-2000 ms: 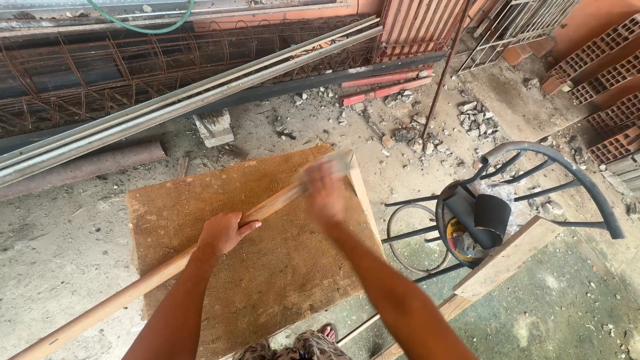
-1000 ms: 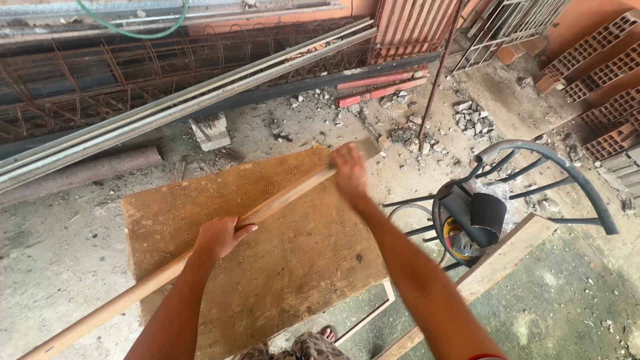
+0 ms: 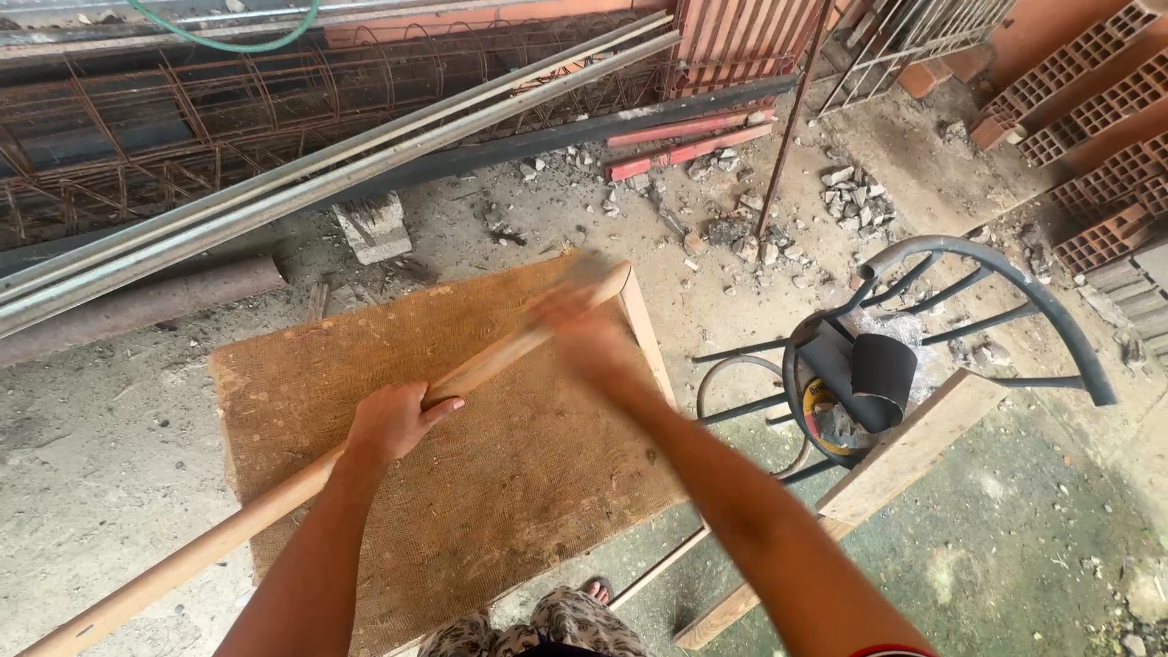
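A long wooden pole runs diagonally from the lower left across a brown, rough-textured board. My left hand is wrapped around the pole near its middle, thumb on top. Farther up the pole, close to its far end, lies my right hand, blurred by motion. A greyish, blurred thing shows at its fingers, too unclear to name; whether the hand holds it or grips the pole cannot be told. A pale wooden strip borders the board's right edge.
A metal-framed chair at the right bears rolled dark sheets and a yellow-and-black disc. Beside it leans a wooden plank. Metal bars and rusty rebar cages line the back. Rubble and hollow bricks lie beyond.
My right hand was at the far end of the pole one second ago and is now farther back along it, toward my left hand. My left hand keeps its place on the pole.
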